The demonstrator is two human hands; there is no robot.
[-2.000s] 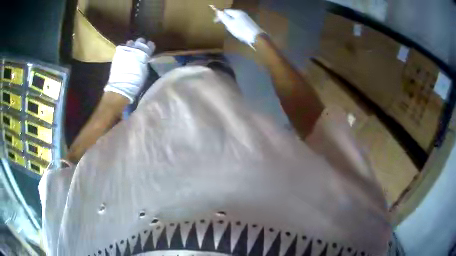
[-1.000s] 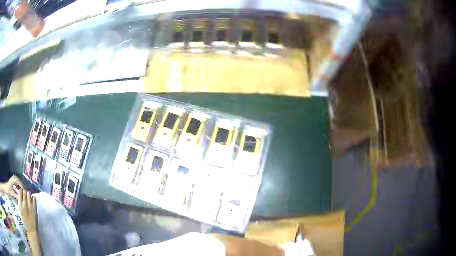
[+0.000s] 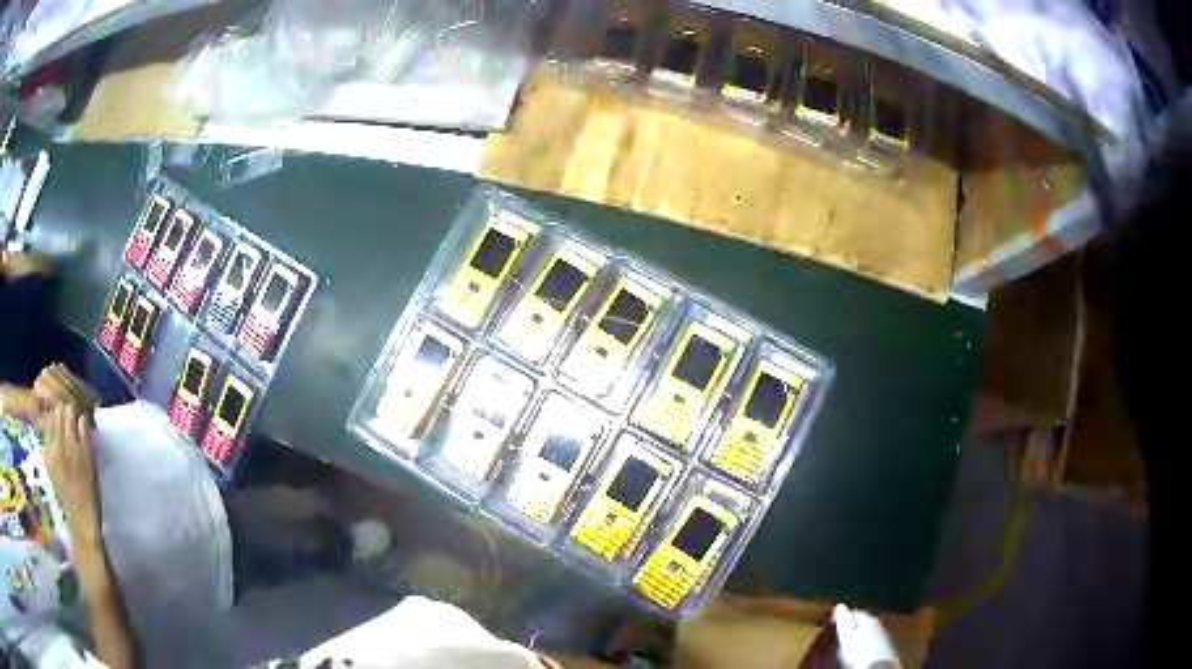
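A clear plastic tray (image 3: 771,523) lies tilted across the bench in front of me. It holds two rows of yellow keypad phones (image 3: 625,494) with dark screens; glare whitens some in the lower-left part. My left hand (image 3: 863,640), in a white glove, is small and cut off by the bottom edge, beside a brown carton flap (image 3: 752,635) right of the tray. Its fingers are not clear, and I cannot tell whether it holds anything. My right hand is out of view.
A second tray (image 3: 290,359) of red-keyed phones lies on the green bench (image 3: 343,261) at left, with one pocket empty. Another person's bare hands (image 3: 63,399) are beside it. Cardboard (image 3: 732,170) and more trayed phones (image 3: 745,72) stand at the back. Brown cartons (image 3: 1033,379) are at right.
The view has swung from the carton to the bench, then tilted, bringing the yellow phones closer and with less glare. My gloved left hand now shows farther right at the bottom edge.
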